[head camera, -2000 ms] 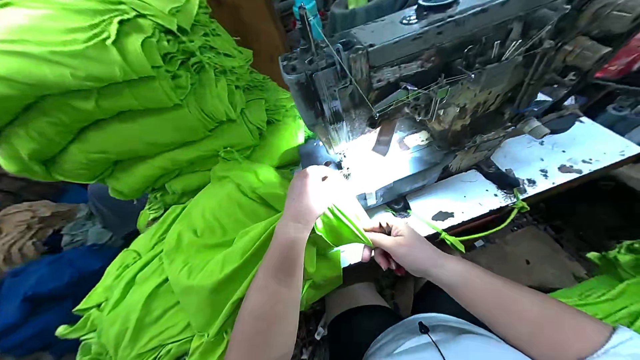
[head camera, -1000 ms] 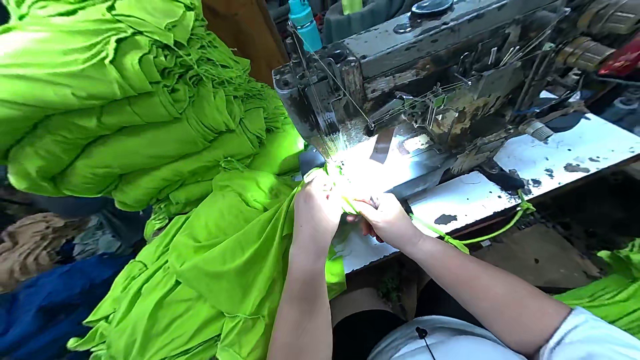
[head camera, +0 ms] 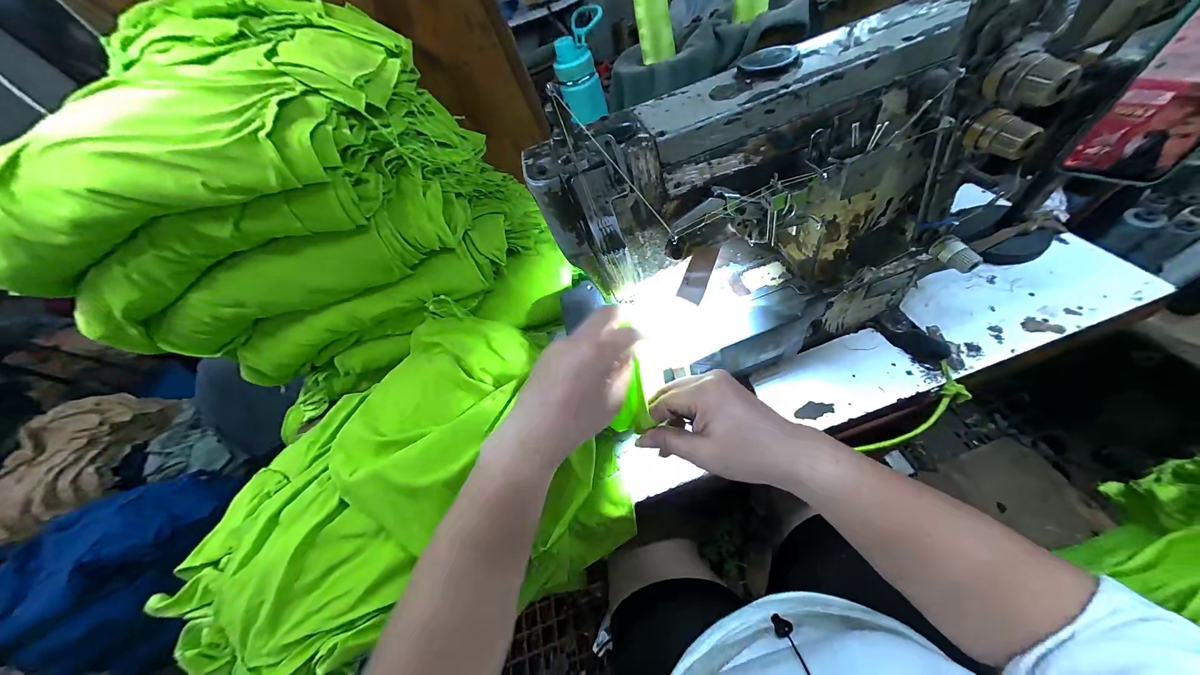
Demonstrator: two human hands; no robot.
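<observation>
A worn industrial sewing machine [head camera: 797, 178] stands in front of me, its needle area washed out by bright light. Lime green knit fabric [head camera: 441, 422] drapes from the machine bed down to the left. My left hand [head camera: 586, 375] is on this fabric just below and left of the needle area, slightly blurred. To its right, my right hand [head camera: 712, 422] pinches a narrow folded edge of the same fabric between thumb and fingers, over the white table. The glare hides the needle and presser foot.
A tall stack of lime green fabric [head camera: 262, 216] rises at the left. Blue cloth [head camera: 103, 572] and tan cloth [head camera: 84, 450] lie lower left. Behind the machine stands a turquoise bottle [head camera: 579, 80]. The white tabletop [head camera: 1050, 309] extends right, and a green cloth strip [head camera: 914, 436] hangs off its edge.
My hands were closer together at the needle area one second ago; my right hand has since moved down toward the table's near edge, with the fabric edge in its fingers.
</observation>
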